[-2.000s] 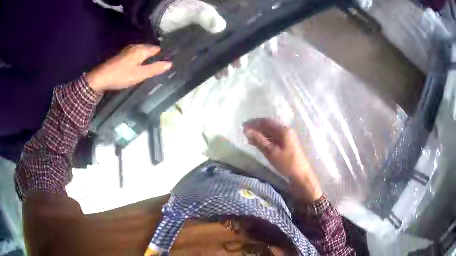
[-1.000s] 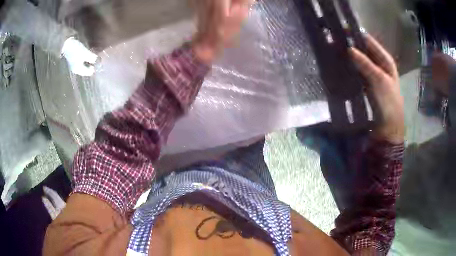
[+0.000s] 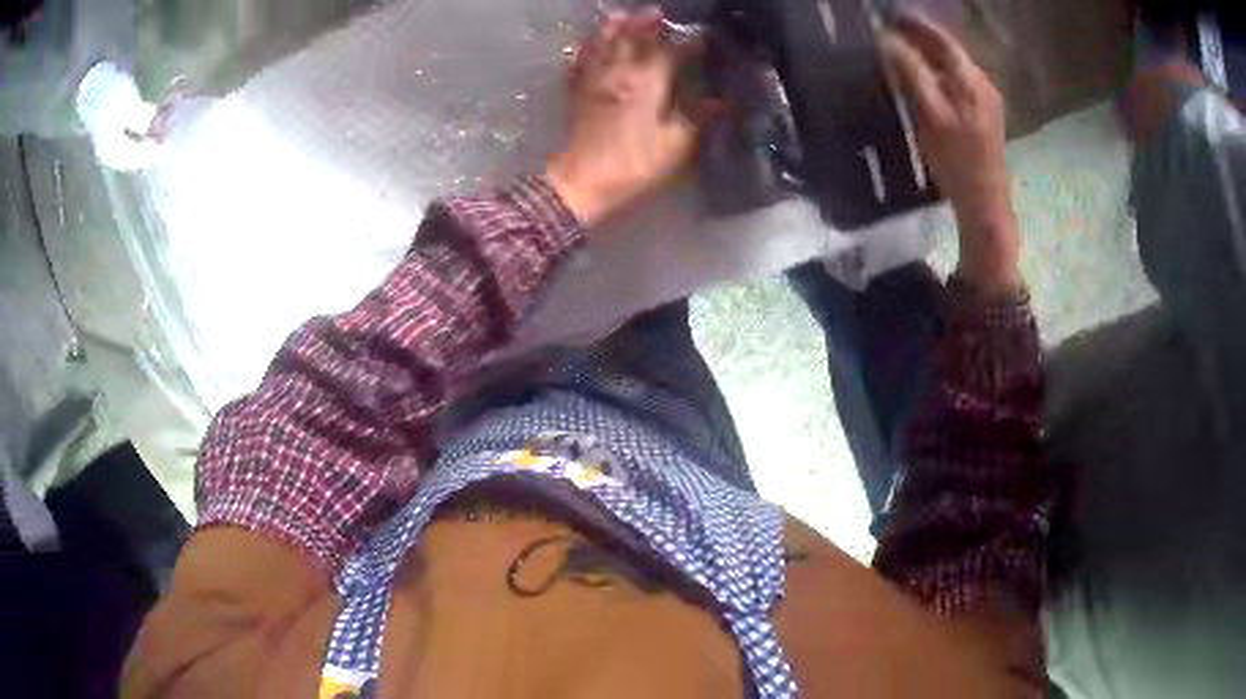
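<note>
A long black slotted plastic part [image 3: 854, 130] stands out at the top right of centre, its near end at the sheet's edge. My right hand [image 3: 950, 116], bare, is on the part's right edge, fingers over its top side. My left hand [image 3: 629, 116], bare and blurred, is at the part's left side, on clear glossy film or bubble wrap; its fingers are bent, and what they hold cannot be made out. The whitish bubble wrap sheet [image 3: 465, 103] spreads left from the part, with strong glare.
Another person's white-gloved hand [image 3: 116, 116] is at the sheet's far left. Another person's arm [image 3: 1168, 116] shows at the right edge. The grey-beige cover [image 3: 246, 34] lies behind the wrap. Speckled floor [image 3: 765, 369] shows below the table edge.
The black part and both my hands now sit higher in the view. My left hand has come closer to the part's left side. The white-gloved hand appears further left.
</note>
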